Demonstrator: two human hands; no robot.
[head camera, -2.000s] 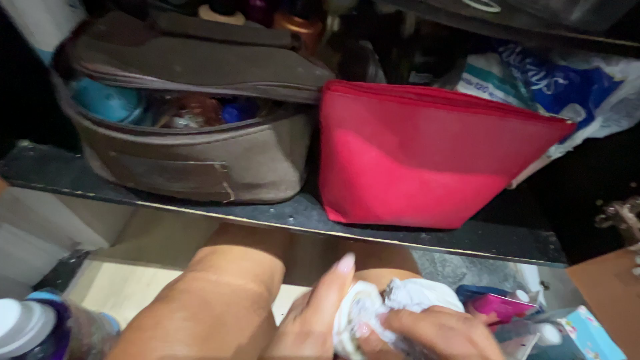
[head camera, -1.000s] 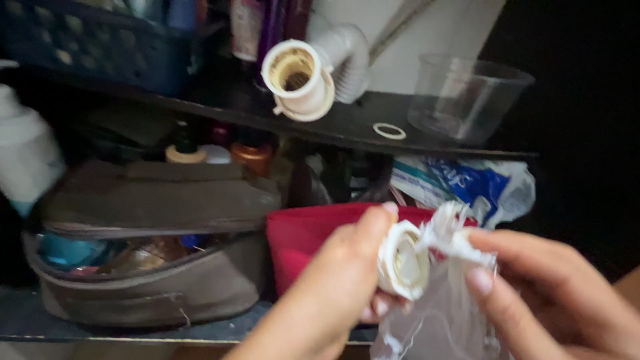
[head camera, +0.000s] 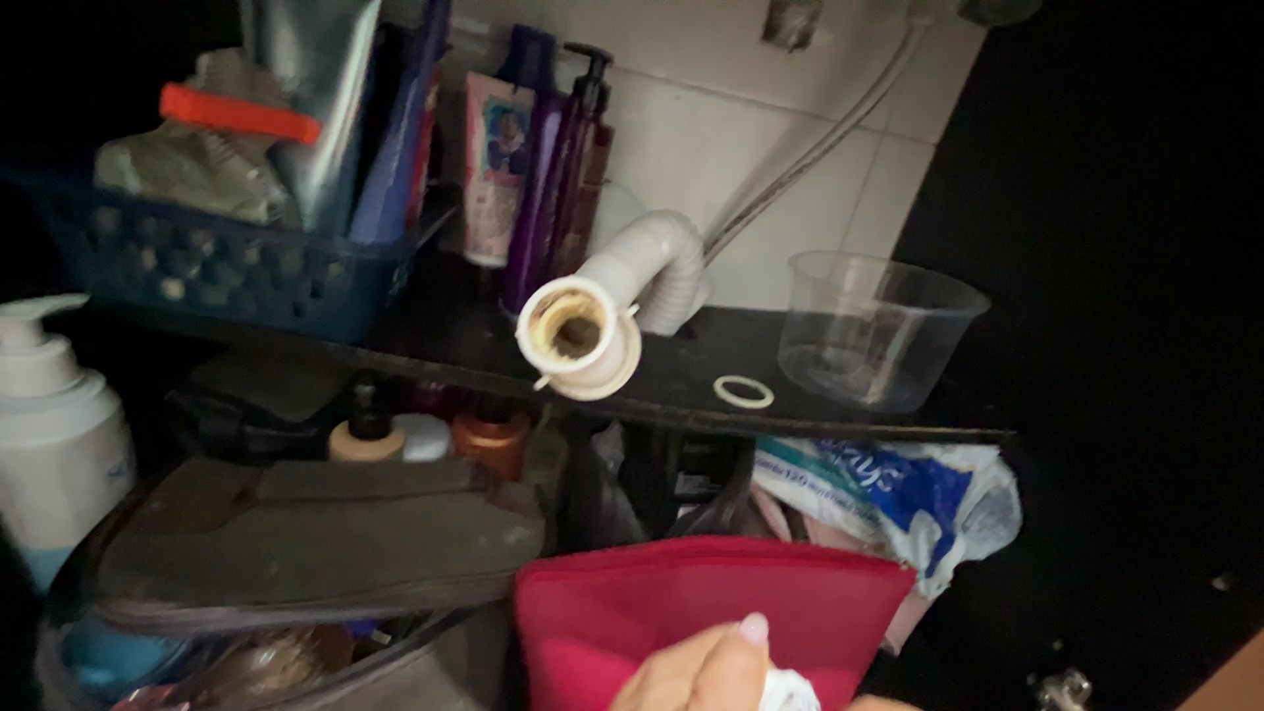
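Observation:
At the bottom edge, my left hand (head camera: 696, 671) is closed around a white plastic fitting (head camera: 790, 691), mostly cut off by the frame. Only a sliver of my right hand (head camera: 879, 703) shows beside it; its grip is hidden. Above them, the open end of a white corrugated drain hose (head camera: 578, 336) juts over the upper shelf's front edge, with brownish residue inside its mouth. A flat white ring gasket (head camera: 744, 392) lies on the shelf to its right. Beside the gasket stands a clear plastic tub (head camera: 879, 336). Behind my left hand is a red pouch (head camera: 711, 592).
A blue basket (head camera: 237, 267) of toiletries sits at upper left, near upright bottles and a tube (head camera: 494, 168). A braided supply hose (head camera: 820, 148) runs down the tiled wall. Below are a brown toiletry bag (head camera: 326, 543), a pump bottle (head camera: 59, 434) and a blue-white plastic package (head camera: 889, 484).
The view has tilted up. Both hands, in full view with the white fitting and a clear plastic bag one second ago, are now mostly below the frame.

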